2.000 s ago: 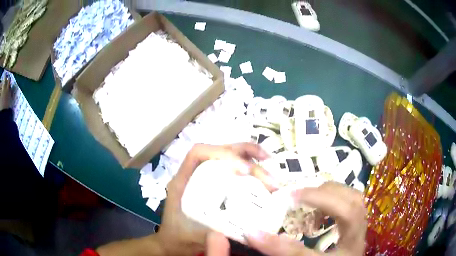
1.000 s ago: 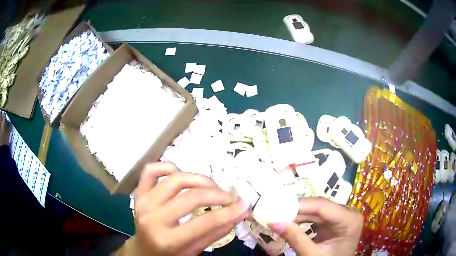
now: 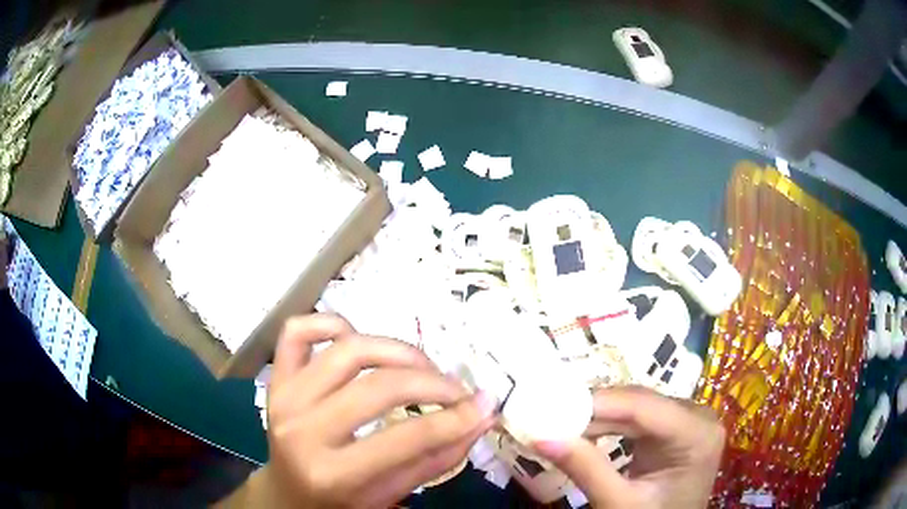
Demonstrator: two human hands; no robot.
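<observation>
A cream-white plastic housing (image 3: pixel 547 400) is held upright between both hands at the bottom centre, overexposed so its face detail is unclear. My left hand (image 3: pixel 373 418) has its fingertips at the housing's left edge, where a thin pale piece with a dark edge shows. My right hand (image 3: pixel 651 447) grips the housing's lower right side, thumb in front. Several more housings (image 3: pixel 587 283) with dark rectangles lie piled behind it. A thin red lead (image 3: pixel 589 322) shows just behind the held housing. White squares (image 3: pixel 398 234) are heaped to the left.
An open carton (image 3: pixel 373 214) of white squares stands left, beside a second carton (image 3: pixel 139 134) of bluish-white pieces. An amber-red bundle (image 3: pixel 786 328) lies right. A grey rail (image 3: pixel 477 70) curves beyond, with one housing (image 3: pixel 643 58) on the conveyor. A label sheet (image 3: pixel 50 308) lies far left.
Since two seconds ago, the held housing has been turned and moved slightly right, and the red lead now shows behind it. Over the last second the hands barely moved; the conveyor housing shifted right.
</observation>
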